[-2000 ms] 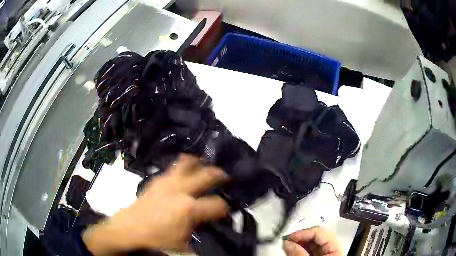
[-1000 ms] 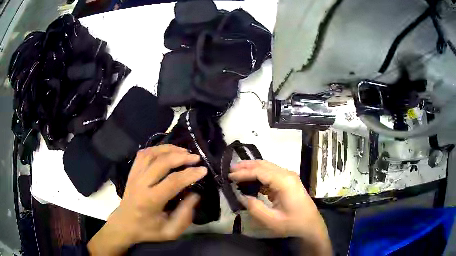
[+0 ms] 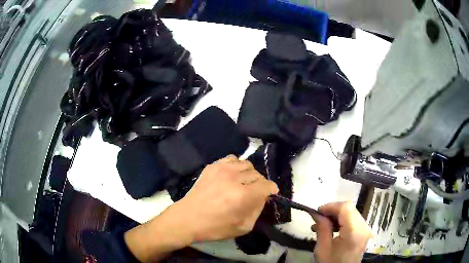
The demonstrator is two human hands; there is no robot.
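Note:
My left hand [image 3: 226, 198] is closed on a narrow black strip [image 3: 298, 205] near the front edge of the white tabletop. My right hand [image 3: 342, 231] pinches the strip's other end between thumb and fingers, and the strip is stretched between both hands. Black padded pieces [image 3: 213, 136] lie beyond my left hand, partly covered by it. More black fabric hangs below the strip, and its shape is hard to tell.
A large tangled black heap [image 3: 128, 82] with white flecks lies at the left. Other black padded pieces [image 3: 262, 110] are piled in the middle. The off-white machine head [image 3: 416, 92] with a shiny cylinder [image 3: 378, 172] stands at the right. A blue crate [image 3: 267, 18] is behind.
The view has swung, so the scene sits further right and lower. My left hand has closed, and the strip that was looped by my right hand is now drawn out between both hands.

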